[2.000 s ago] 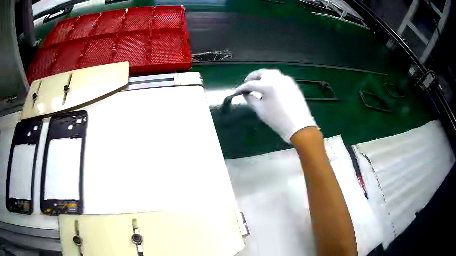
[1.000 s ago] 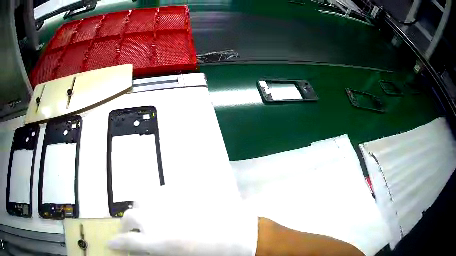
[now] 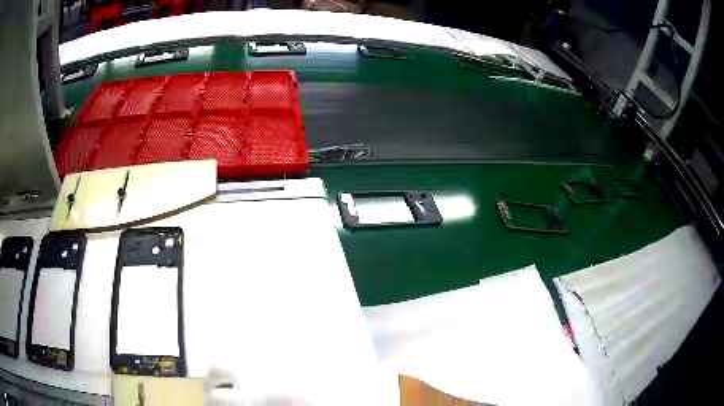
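Note:
Three black phone middle frames lie in a row on the white feed belt; the rightmost frame has a wider gap to its neighbour, and the leftmost is cut off by the picture's edge. My right hand, in a white glove, is low at the bottom edge, right of the near guide plate. The glove blends into the white surface, so its fingers and grip are unclear; part of the bare forearm shows. My left hand is not in view. Another frame lies on the green conveyor beside the belt.
The cream far guide plate borders the belt's far side, with a red perforated tray behind it. More frames lie on the conveyor at right and along its far side. White foam sheets cover the near right edge.
The third frame is on the belt and the row has shifted left. My right hand has gone from over the conveyor to the bottom edge. Conveyor frames have moved left; the view has tilted up.

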